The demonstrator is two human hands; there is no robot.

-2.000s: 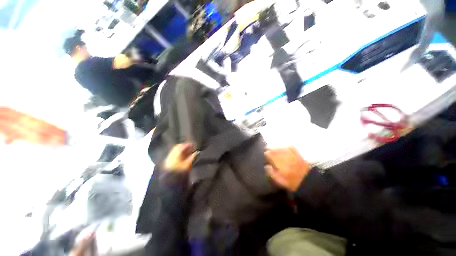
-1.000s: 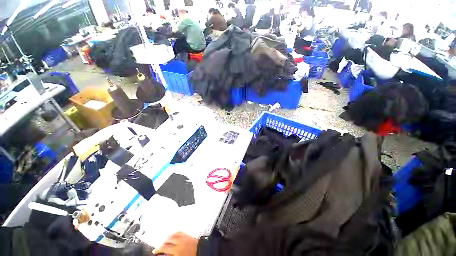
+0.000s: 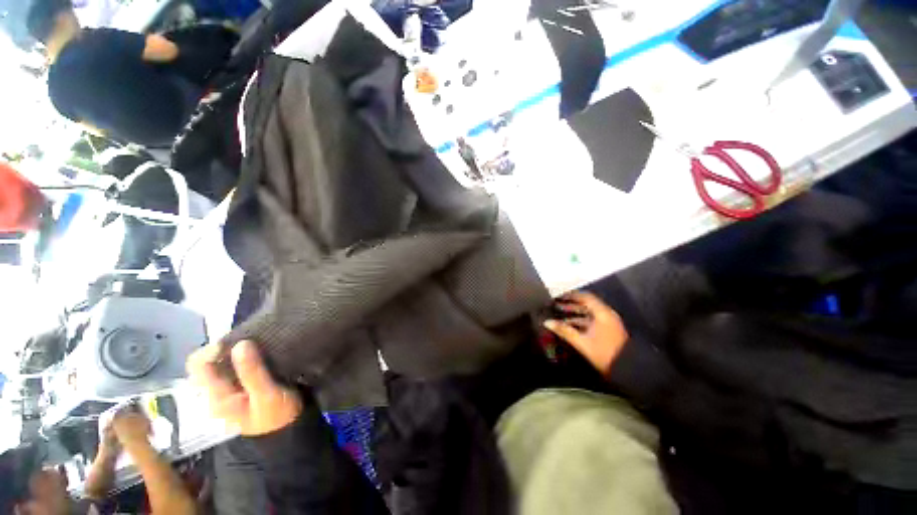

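A dark charcoal garment piece (image 3: 352,292) with ribbed faces drapes over the white sewing table's edge towards my lap. My left hand (image 3: 246,390) holds its left edge, thumb and fingers on the cloth. My right hand (image 3: 588,330) is at its lower right edge, fingertips pinching dark cloth; the exact grip is partly hidden in shadow. The needle area (image 3: 485,159) of the white sewing machine lies just beyond the garment, with no cloth visibly under it. Scissors with red loop handles (image 3: 736,179) lie at the right of the table beside a dark fabric scrap (image 3: 615,139).
The machine's dark control panel (image 3: 749,30) is at the upper right. Dark cloth (image 3: 804,342) is heaped at the right, beyond the table edge. A person in dark clothing (image 3: 131,86) sits at the upper left. Another person's arms (image 3: 141,458) are at the lower left by a grey machine (image 3: 136,347).
The view has swung back from the crates and factory floor to the table. The garment is now in both hands; a second ago only my right hand showed, at the table's edge.
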